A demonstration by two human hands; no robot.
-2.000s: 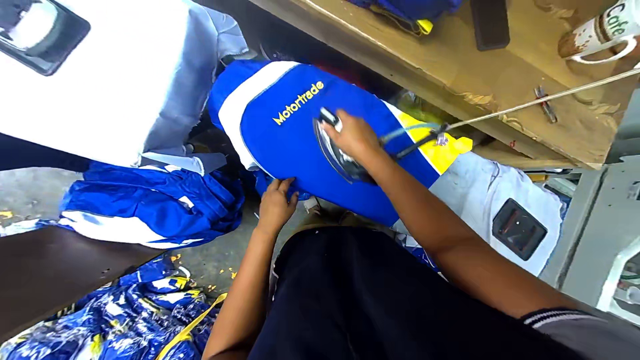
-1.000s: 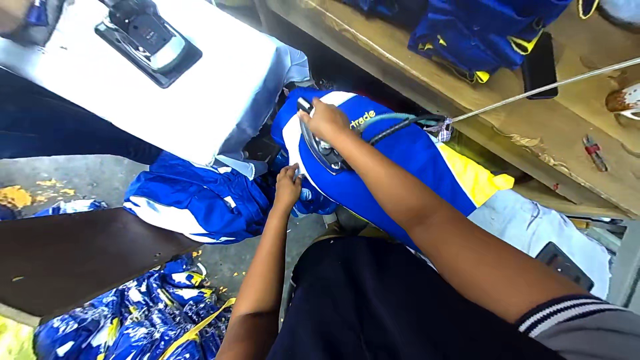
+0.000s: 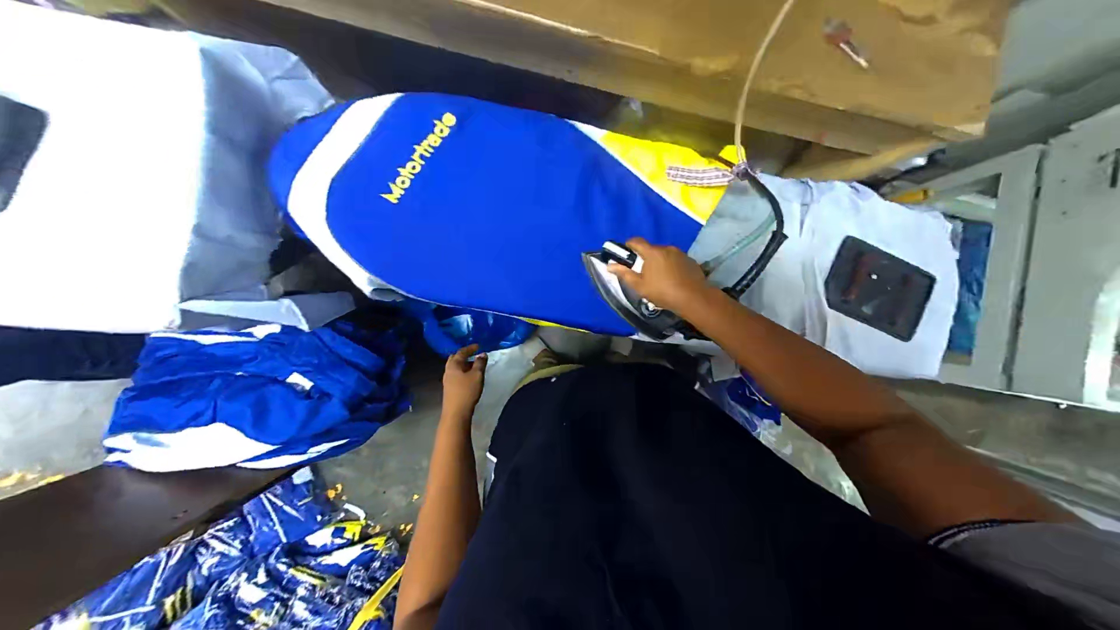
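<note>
My right hand point(image 3: 662, 276) grips the handle of a clothes iron point(image 3: 623, 293), which rests near the right lower edge of a blue garment point(image 3: 516, 210) with white and yellow panels and yellow lettering. The garment is stretched flat over an ironing board, whose pale cloth cover point(image 3: 801, 289) shows at the right. A dark cable with a cord runs from the iron up to the right. Below the board's near edge is my left hand point(image 3: 465, 372), its fingers partly curled beside a hanging blue fold point(image 3: 472, 331); whether it touches the fold is unclear.
Another white-covered board point(image 3: 105, 175) stands at the left. A heap of blue and white garments point(image 3: 254, 394) lies below it, near a dark bench point(image 3: 122, 525). Bagged blue items point(image 3: 262, 560) lie at the bottom left. A wooden table point(image 3: 682, 52) runs along the top; a metal rest plate point(image 3: 878, 287) sits right.
The iron in my right hand has moved from the lettered end of the garment toward the right end. My left hand has dropped away from the board's edge. The view has shifted.
</note>
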